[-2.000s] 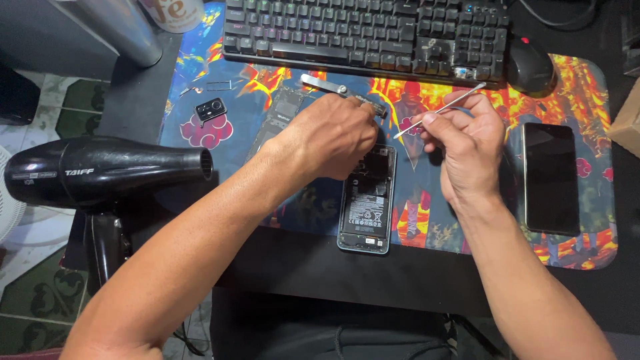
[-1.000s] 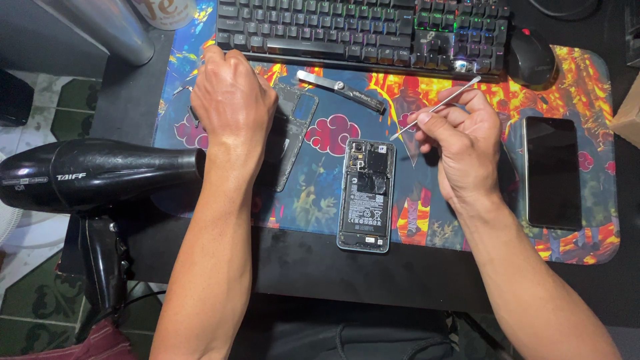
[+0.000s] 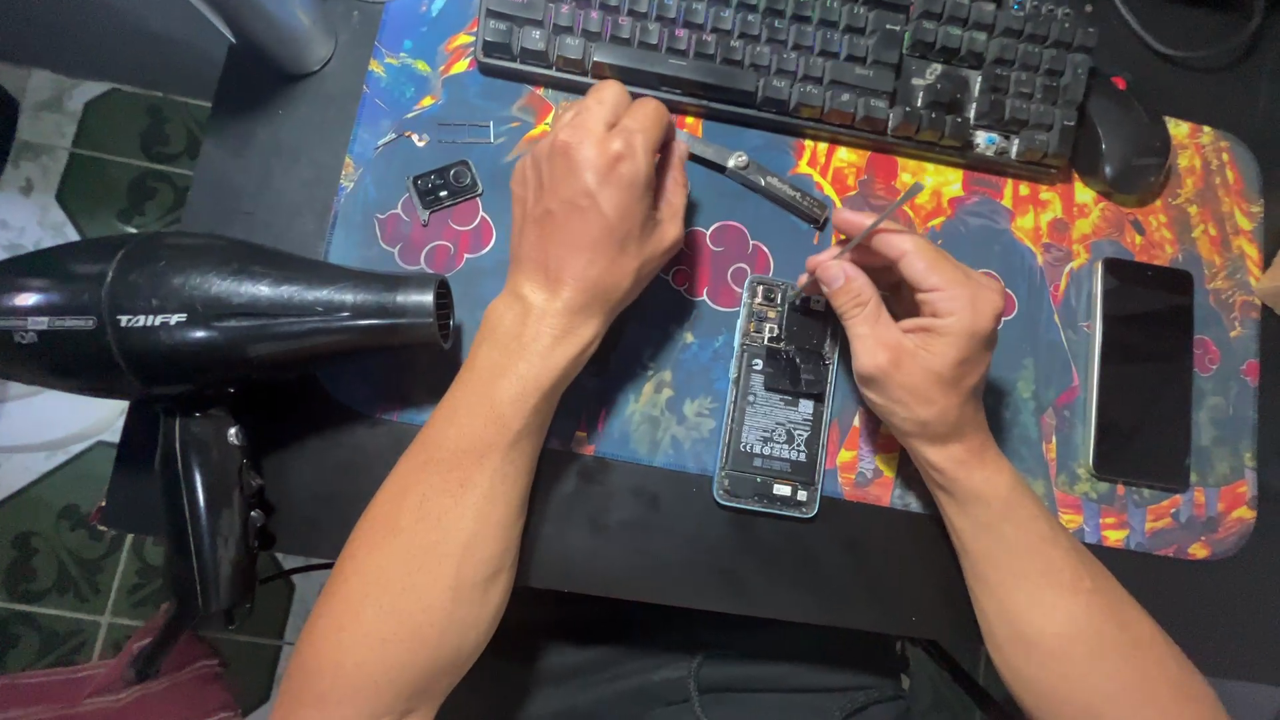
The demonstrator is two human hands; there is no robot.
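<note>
My right hand (image 3: 915,325) pinches a thin metal tool (image 3: 875,225), whose lower tip reaches the upper part of an opened smartphone (image 3: 775,430). The phone lies with its inside up, battery and camera parts showing. My left hand (image 3: 600,200) is raised over the mat, below the keyboard, with its fingers curled; what it holds, if anything, is hidden. Beside its fingertips lies a dark and silver folding hand tool (image 3: 765,182). A detached camera cover (image 3: 444,190) and a small metal frame piece, perhaps a SIM tray (image 3: 466,132), rest on the mat to the left.
A black hair dryer (image 3: 220,315) stands at the left, its nozzle over the mat (image 3: 640,400). The keyboard (image 3: 700,75) spans the back with a mouse (image 3: 1120,140) at its right end. Another smartphone (image 3: 1142,370) lies at the right. A metallic cylinder (image 3: 285,35) stands at the back left.
My left hand went from the opened phone to the left, and is now back toward the middle. The tool in my right hand has come down to the phone. The flat phone part seen earlier is no longer visible.
</note>
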